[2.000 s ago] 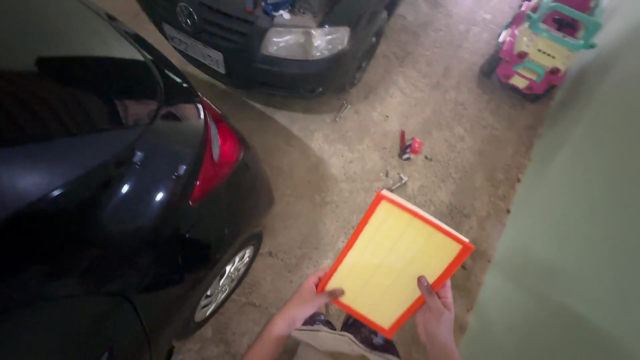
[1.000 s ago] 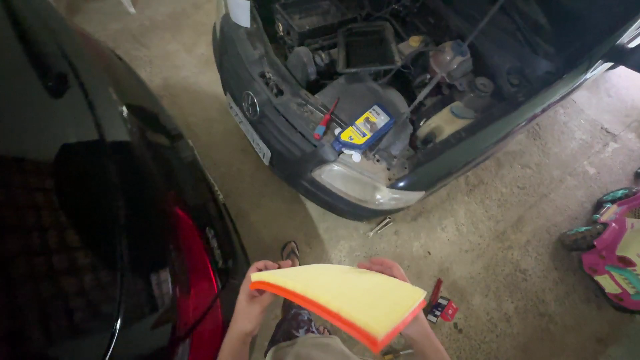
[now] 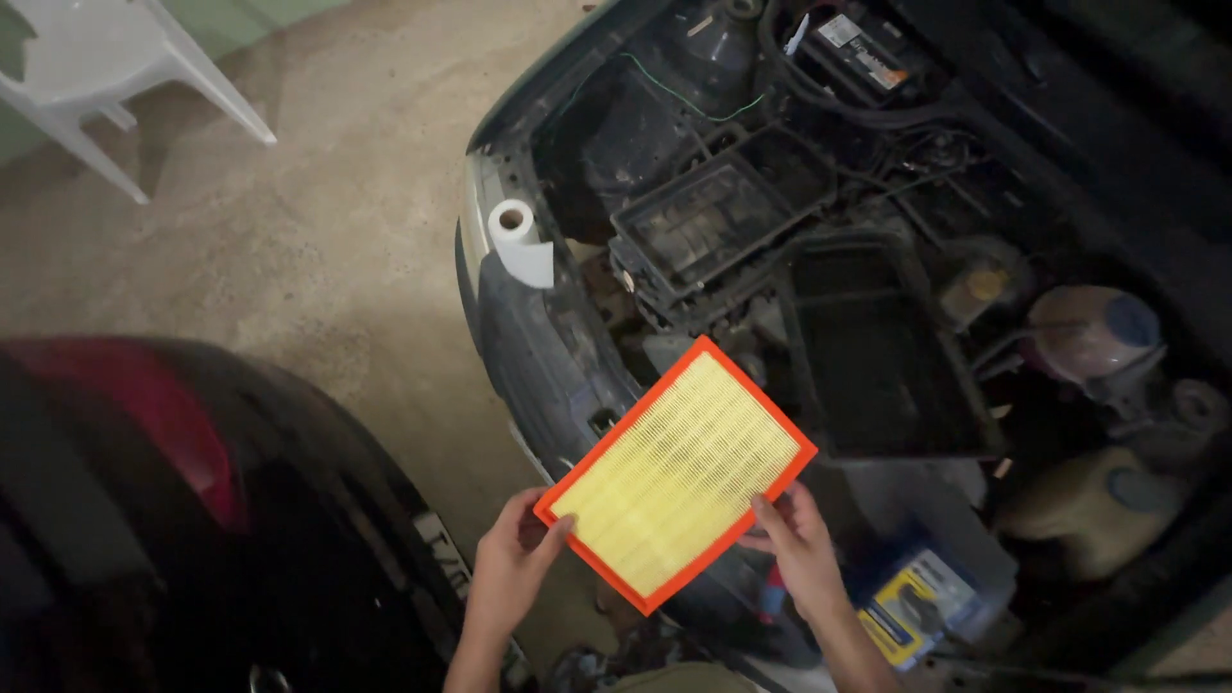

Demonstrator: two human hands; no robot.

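Both my hands hold a rectangular engine air filter [image 3: 679, 472] with yellow pleats and an orange rubber rim, pleated face up, over the front edge of a car's engine bay. My left hand [image 3: 520, 549] grips its left corner, thumb on top. At its right edge, my right hand [image 3: 794, 539] pinches the rim. Beyond the filter lies an uncovered black plastic air filter box [image 3: 707, 226]. A second black rectangular housing part [image 3: 881, 356], likely the box's cover, rests to the right of it with its hollow side up.
A white paper roll [image 3: 513, 223] stands on the front edge of the car. A blue and yellow box [image 3: 919, 602] lies near my right forearm. The battery [image 3: 857, 53] sits at the far side. Another dark car [image 3: 289, 500] is at the left, a white plastic chair [image 3: 106, 58] behind it.
The filter has turned from edge-on to pleated face up, still in both my hands. The view has swung widely from the floor to the engine bay, which is now close below the filter.
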